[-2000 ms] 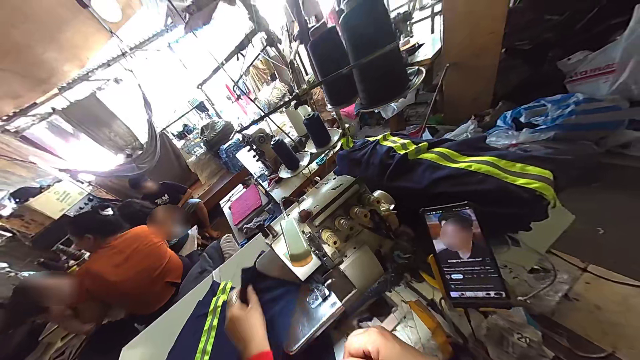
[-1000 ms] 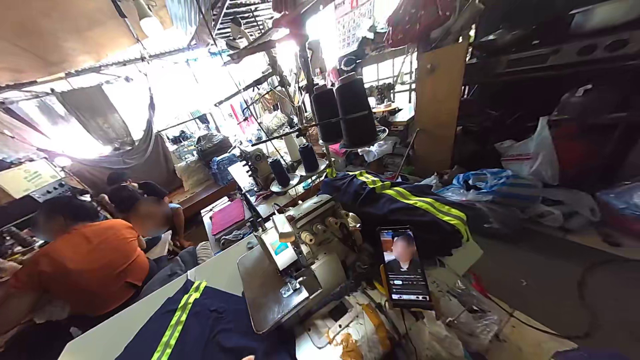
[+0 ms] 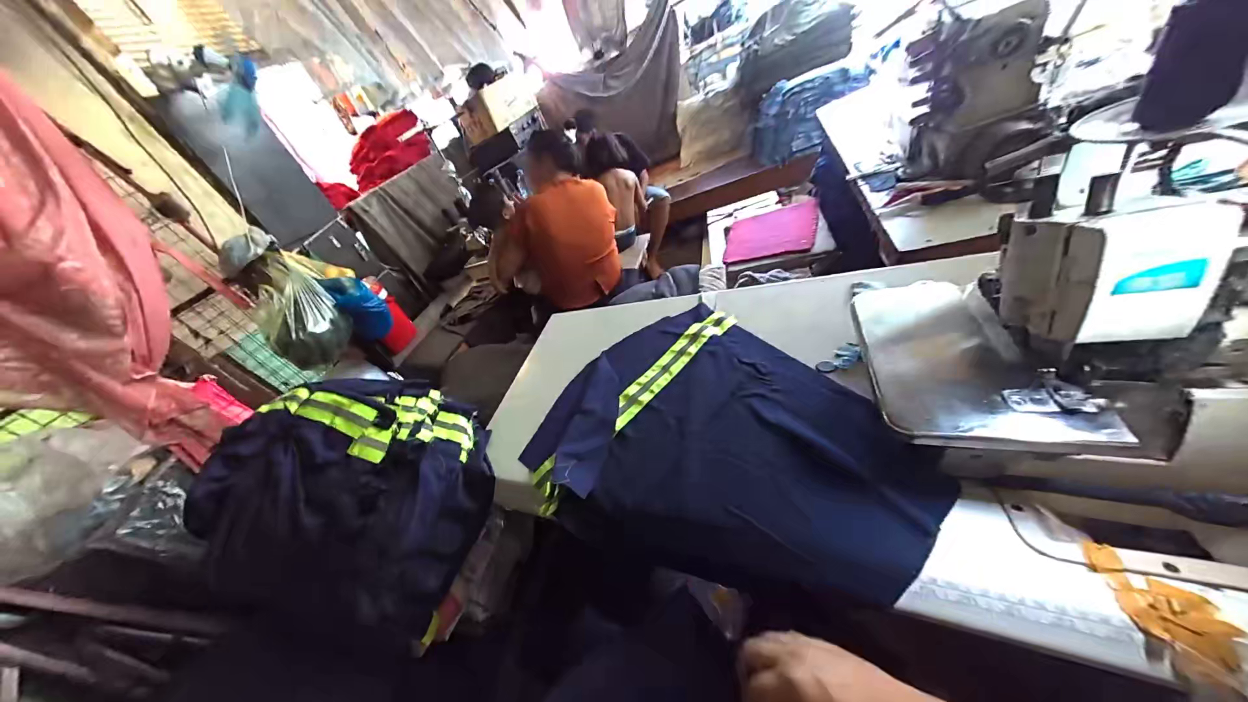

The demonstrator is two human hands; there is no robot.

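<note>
My right hand [image 3: 814, 668] shows at the bottom edge, its fingers curled and partly cut off by the frame. It is below the front edge of the sewing table [image 3: 561, 361]; whether it holds anything is not visible. Above it, a navy cloth piece [image 3: 741, 458] with a yellow-green reflective strip lies over the table and hangs past its edge. My left hand is out of view. To the right stands an overlock sewing machine [image 3: 1111, 273] with a metal plate [image 3: 946, 361] beside the cloth.
A heap of navy garments [image 3: 341, 507] with reflective strips is at the left, beside pink plastic sheeting [image 3: 88, 263]. Beyond the table sit a person in an orange shirt [image 3: 570, 244] and other people. Pink cloth [image 3: 770, 232] lies behind the table.
The view has swung far to the left, bringing the garment heap into sight and taking the phone out of it. My left hand, at the navy cloth two seconds ago, has left the view.
</note>
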